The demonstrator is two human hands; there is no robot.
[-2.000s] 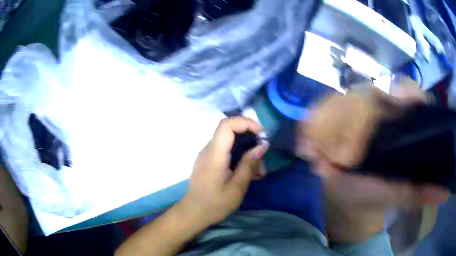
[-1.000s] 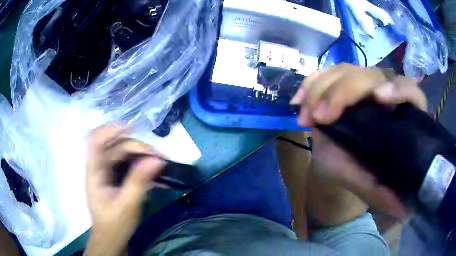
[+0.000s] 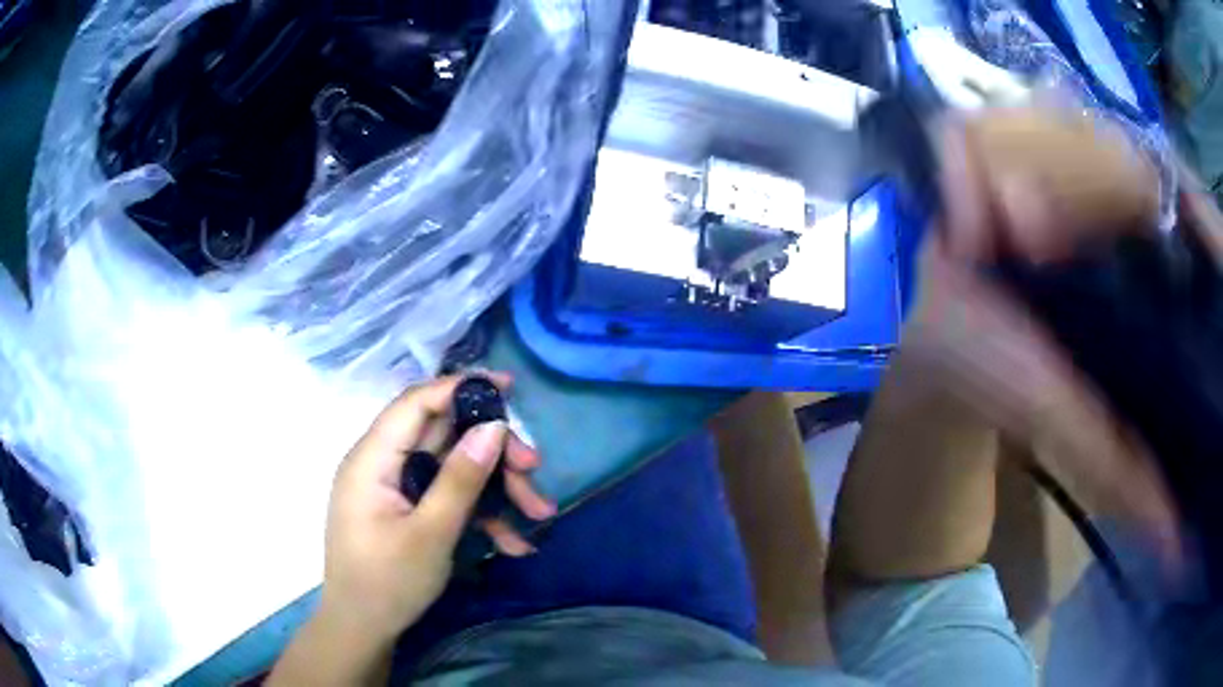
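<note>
My left hand (image 3: 402, 503) is closed around a black plastic part (image 3: 479, 403), low over the bench edge beside the white sheet (image 3: 255, 443). One rounded end of the part shows between thumb and fingers. My right hand (image 3: 1046, 188) is blurred at the right and grips the thick black electric screwdriver (image 3: 1120, 336). Its nose points up and left, near the right end of the silver-white screw feeder (image 3: 738, 87). The driver's tip is too blurred to make out. The metal pickup mechanism (image 3: 744, 228) is on the feeder's front.
The feeder stands in a blue tray (image 3: 644, 362). A large clear bag (image 3: 537, 161) heaped with black parts lies at the upper left. A smaller clear bag (image 3: 40, 591) with black parts is at the left edge. A black cable (image 3: 1080, 517) hangs at the right. Bare legs show below the bench.
My left hand has moved right and lower, and the part is turned end-up in its fingers. My right hand with the screwdriver has moved up and right, away from the pickup mechanism.
</note>
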